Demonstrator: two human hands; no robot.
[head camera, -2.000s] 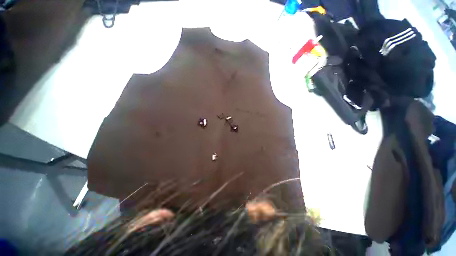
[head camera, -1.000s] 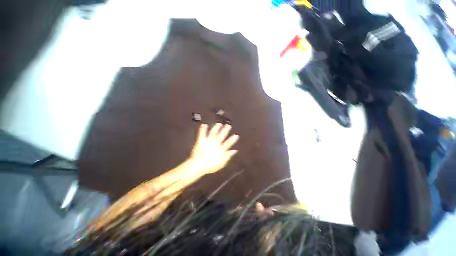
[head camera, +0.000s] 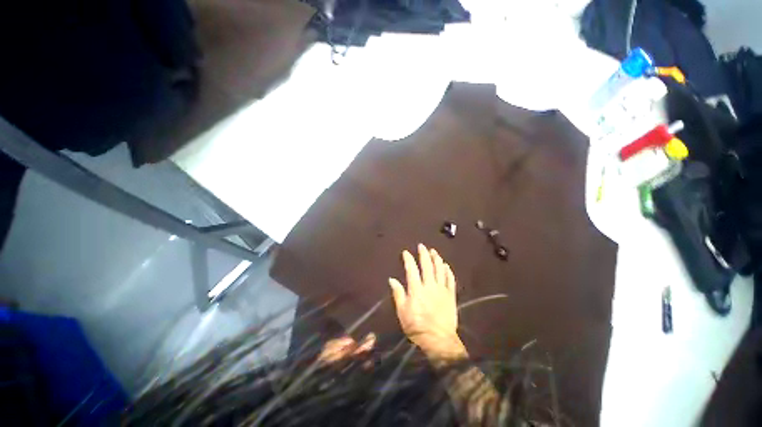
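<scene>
A brown vest (head camera: 535, 308) lies flat on the white table (head camera: 259, 167), neck edge away from me. Several small dark items with bright spots (head camera: 499, 248) lie near its middle. My right hand (head camera: 428, 304) rests palm down on the vest, fingers spread, holding nothing, just nearer me than those items. My left hand (head camera: 347, 346) is by the vest's near left part; only some fingers show, the rest is hidden behind dark strands of hair, which also cover the vest's lower edge.
A blue-capped bottle (head camera: 637, 63), a red and yellow item (head camera: 652, 143) and a black bag (head camera: 698, 238) lie at the right. A slim dark tool (head camera: 667, 310) lies beside the vest. Dark garments (head camera: 83, 75) and a brown one (head camera: 251, 50) are at the left. Metal table framing (head camera: 125, 196) is lower left.
The view has swung left, so the vest sits further right. The left hand, spread on the vest a second ago, has drawn back low; the right hand now lies spread on it.
</scene>
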